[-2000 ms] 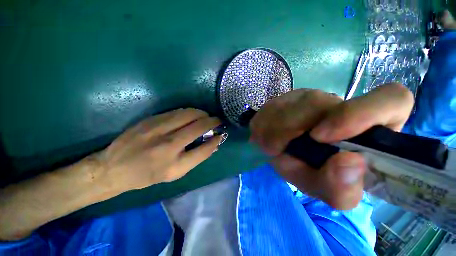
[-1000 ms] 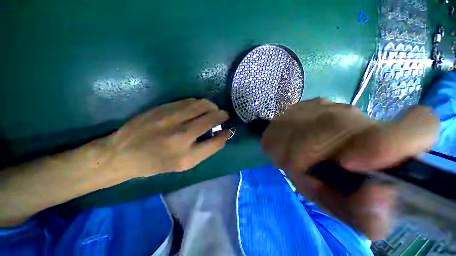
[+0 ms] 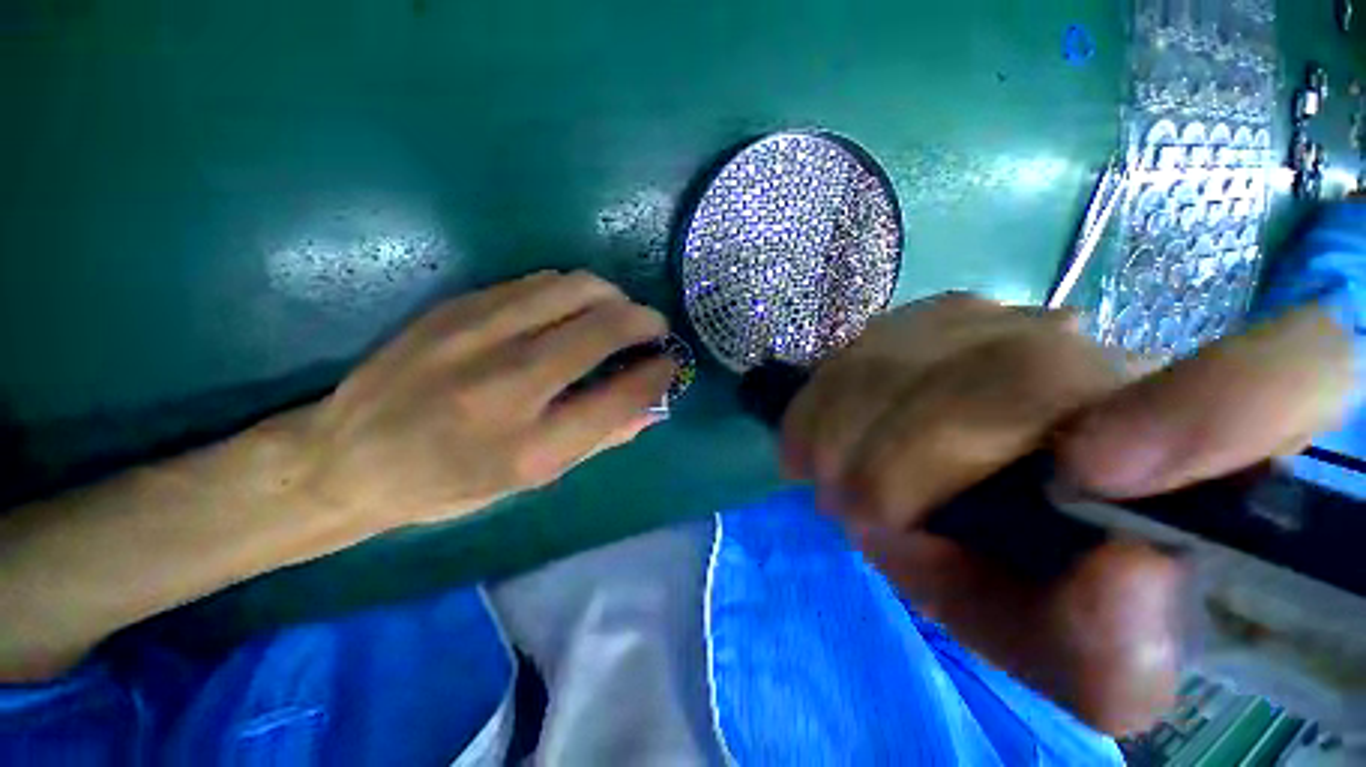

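Observation:
My left hand (image 3: 480,397) rests on the green mat and pinches a small round module (image 3: 679,375) at its fingertips; fingers hide most of it. My right hand (image 3: 989,435) is closed around the electric screwdriver (image 3: 1019,517), slightly blurred. The black nose shows just right of the module, apart from it, at the lower rim of the screw dish. The round screw dish (image 3: 791,240) lies flat, with a silver dotted surface and dark rim. The bit tip and any screw on it cannot be made out.
A clear blister tray (image 3: 1198,195) stands at the right, with thin pale tweezers or a stick (image 3: 1089,240) beside it. Loose silver-black parts (image 3: 1309,135) lie beyond it. The green mat (image 3: 375,120) stretches left and back. Blue clothing shows at the bottom and right edges.
The screwdriver nose has moved from the dish's lower edge slightly right and down relative to two seconds ago. The module's white part no longer shows; its round edge faces the camera more. The view has shifted slightly.

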